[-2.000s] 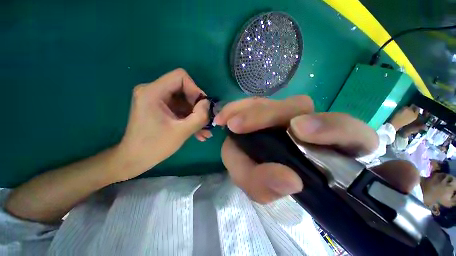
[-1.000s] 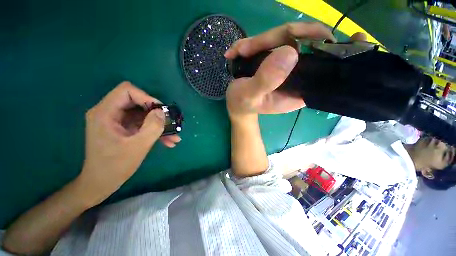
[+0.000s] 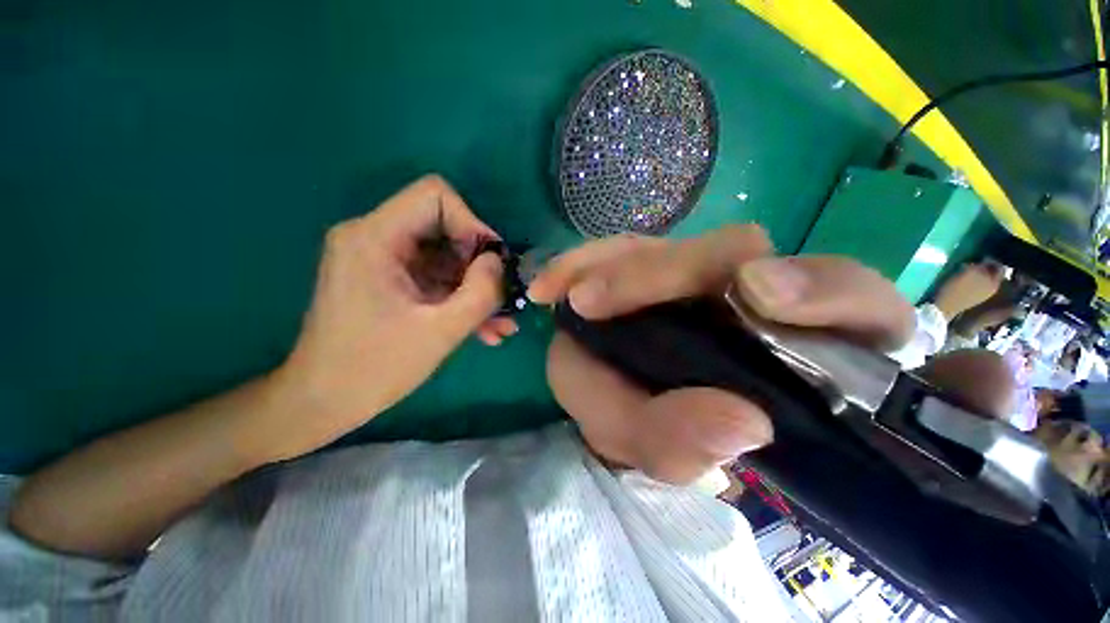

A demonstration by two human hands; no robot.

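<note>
My left hand (image 3: 387, 298) pinches a small black module (image 3: 514, 278) between thumb and fingers above the green mat. My right hand (image 3: 682, 347) is wrapped around a black electric screwdriver (image 3: 779, 402) with a silver lever. The screwdriver looks very large near the camera. Its tip end points at the module, and my right fingertips are close beside or against the module. The bit and any screw are hidden or too small to tell. A round dark screw tray (image 3: 638, 144) with many glittering screws lies on the mat just beyond my hands.
A green box (image 3: 889, 229) with a black cord (image 3: 962, 91) stands to the right of the tray. Yellow tape (image 3: 876, 85) edges the green mat (image 3: 158, 146). Another person's face and hands show at the right edge. A few tiny bright specks lie near the tape.
Since one second ago, my right hand and the screwdriver have moved from over the tray's edge to the module. The module is now turned more edge-on, and the view has shifted.
</note>
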